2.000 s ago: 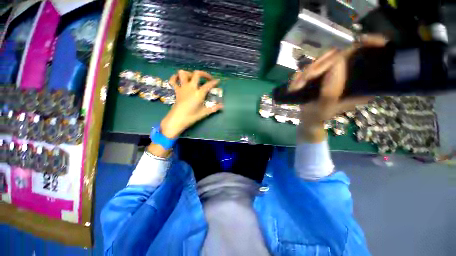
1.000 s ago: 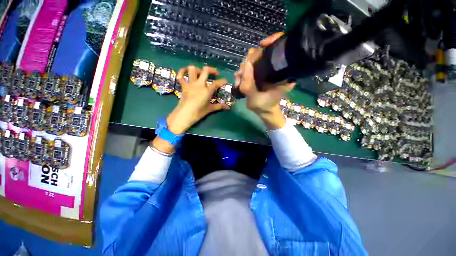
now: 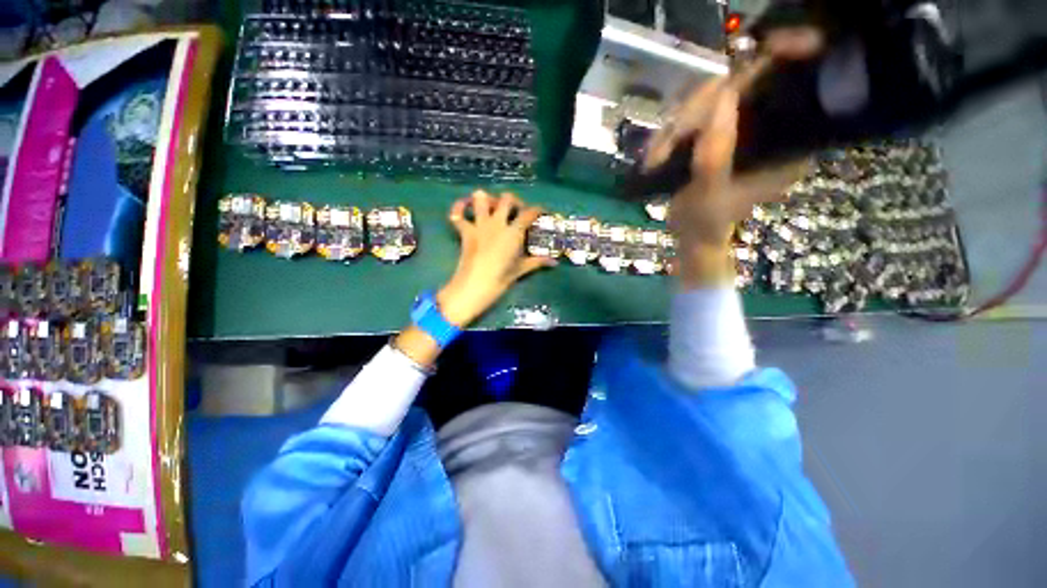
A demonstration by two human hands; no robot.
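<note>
Several circuit board assemblies [image 3: 340,233] lie in a row on the green mat, left of my left hand. My left hand [image 3: 494,247] is on the mat with bent, spread fingers, its thumb side touching the left end of another board row [image 3: 582,241]. Whether a board is between its fingers cannot be told. My right hand [image 3: 718,172], blurred, holds the black electric screwdriver [image 3: 804,109], its tip end pointing left near the screw feeder [image 3: 595,103]. The screwdriver tip is too blurred to make out.
A clear blister tray [image 3: 385,92] lies at the back left. Boards are massed at the bench right [image 3: 867,230]. A printed carton [image 3: 132,459] with board rows stands at the left. Small pale pieces [image 3: 532,316] lie at the near bench edge. A heavy black cable runs right.
The screwdriver has moved from beside my left hand to the right and back, toward the feeder. My left hand has left the left board row and is at the right row's end. The camera view has shifted.
</note>
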